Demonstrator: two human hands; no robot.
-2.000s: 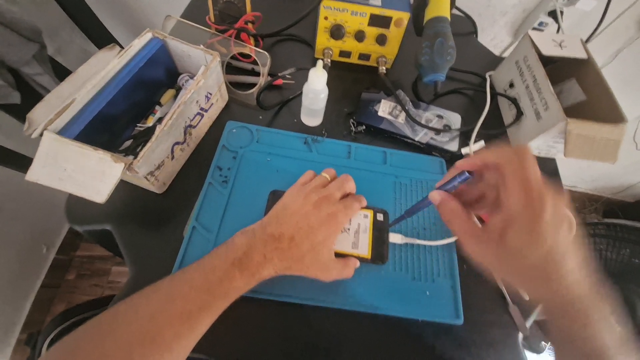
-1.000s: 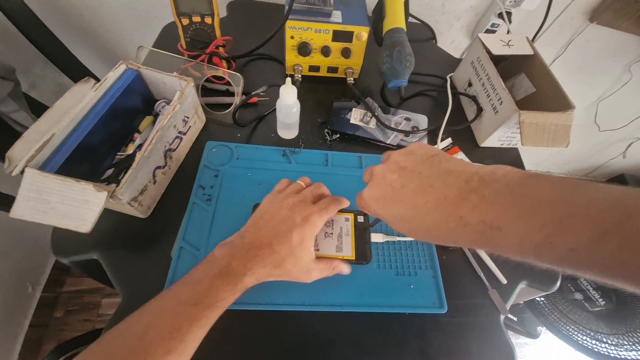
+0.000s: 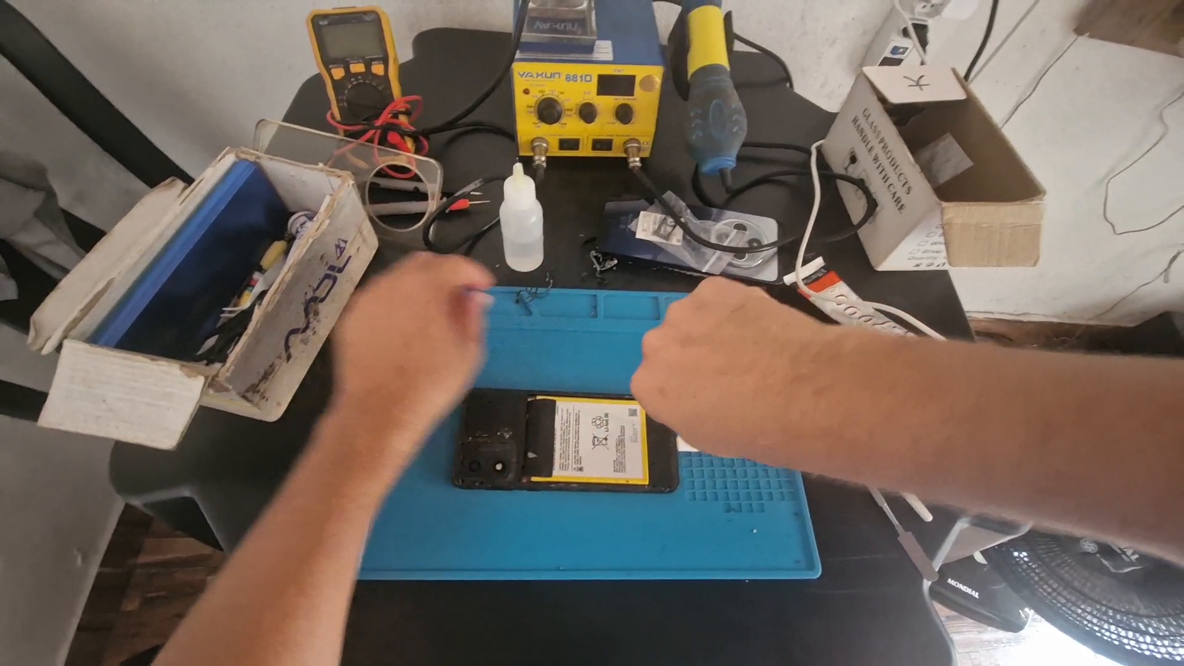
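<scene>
An opened smartphone lies on the blue silicone work mat, its battery with a yellow border exposed. My left hand is raised over the mat's upper left, blurred; a small dark blue bit shows at its fingertips, too little to name. My right hand hangs curled above the phone's right end, its fingers hidden behind its back, so what it holds cannot be told. A short piece of the white cable plug shows below it at the phone's right end.
Behind the mat stand a plastic dropper bottle, a yellow and blue rework station, a hot air handpiece and a multimeter. Open cardboard boxes stand left and right. A power strip and a fan are at the right.
My left hand has lifted off the phone and moved up and left, uncovering it. The blue screwdriver seen in my right hand two seconds ago no longer shows there.
</scene>
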